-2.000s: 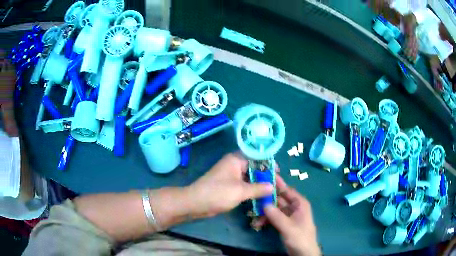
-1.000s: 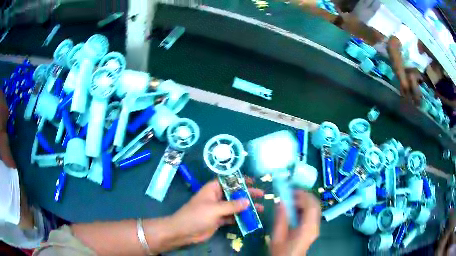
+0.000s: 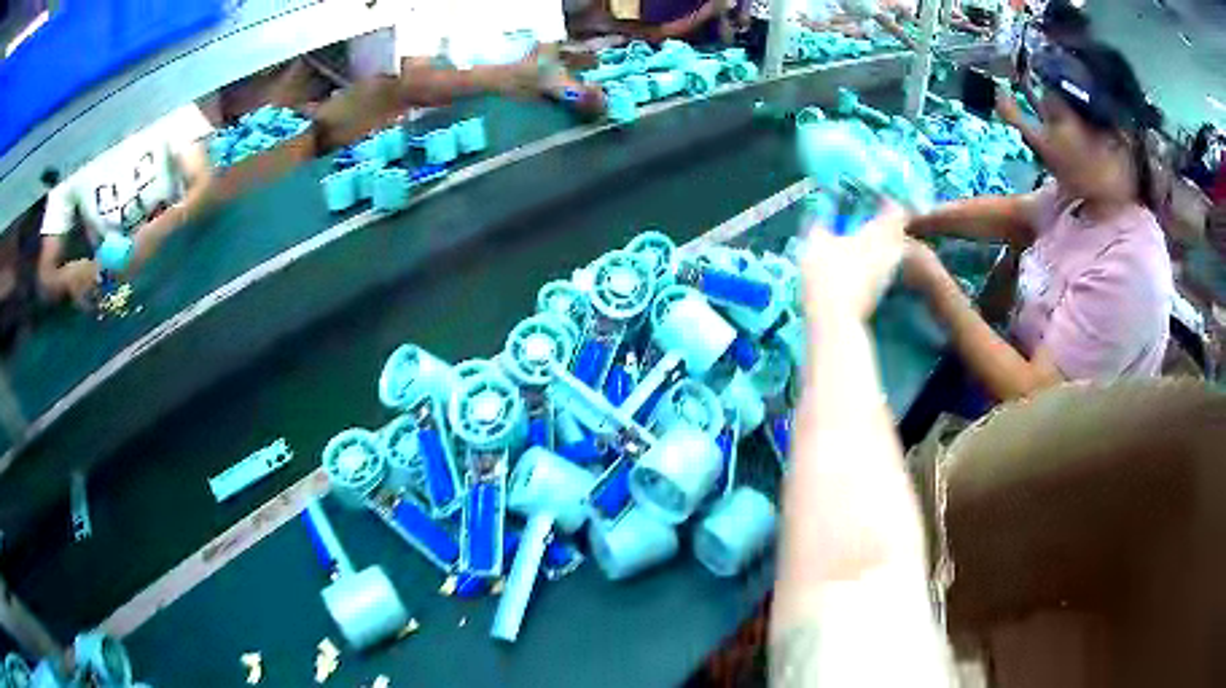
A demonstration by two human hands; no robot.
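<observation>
My right arm reaches far forward at the right of the view. My right hand [image 3: 856, 255] is blurred and holds a turquoise fan unit [image 3: 847, 155] by its lower part, with blue showing at the fingers; whether it holds more than one is unclear. My left hand is out of view. A pile of half-assembled fans [image 3: 487, 406], round heads on open handles with blue batteries, lies left of my arm. One separate fan [image 3: 363, 605] lies nearer, at the lower left.
A large brown carton [image 3: 1102, 524] stands at the right. A person in pink [image 3: 1096, 282] works just beyond my hand. The conveyor belt [image 3: 323, 363] with pale edging runs behind the pile, carrying a loose handle cover [image 3: 252, 469]. Pale pads [image 3: 327, 659] lie at the lower left.
The view has swung right. My right hand has moved from the bench front to far forward beyond the pile. My left hand and the fan in it have left the view.
</observation>
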